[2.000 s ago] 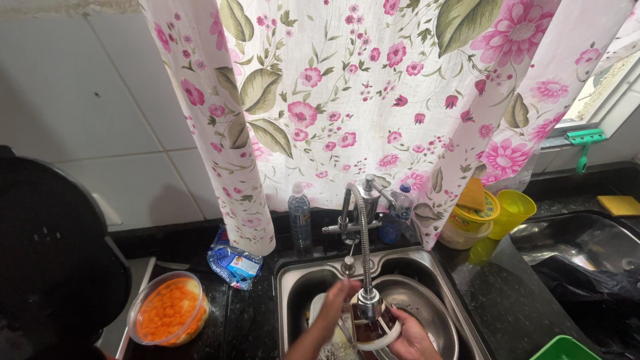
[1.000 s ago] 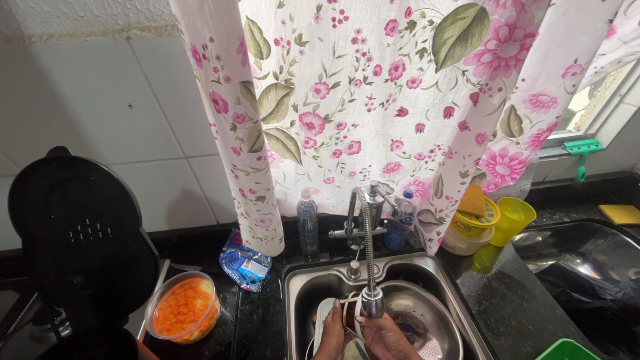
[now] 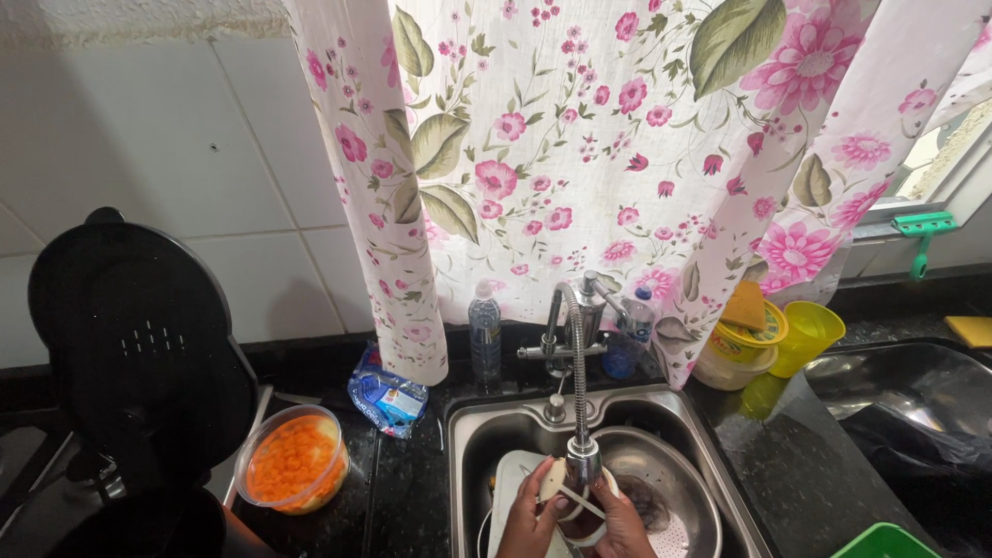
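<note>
Under the spray head (image 3: 583,457) of the flexible-neck faucet, both hands are over the left sink basin (image 3: 457,465). My left hand (image 3: 533,511) is closed on a cream-coloured piece with a narrow stem. My right hand (image 3: 620,519) holds a round, pale-rimmed item (image 3: 593,535) that looks like a cup or small bowl; the hands partly hide it. Behind my right hand a large metal pan (image 3: 694,480) lies in the basin, with a dark clump and a perforated part in it. A whitish board or tray (image 3: 511,484) leans at the basin's left.
Left of the sink stand a clear tub of diced orange food (image 3: 294,461), a blue plastic packet (image 3: 387,395) and an upright black lid (image 3: 139,349). A clear bottle (image 3: 485,333), yellow cup (image 3: 806,337) and stacked tubs (image 3: 736,349) stand behind. A floral curtain (image 3: 558,155) hangs close behind the faucet.
Two seconds ago my hands were further apart, with my left hand off to the left; now both are close together at the held items under the spray head.
</note>
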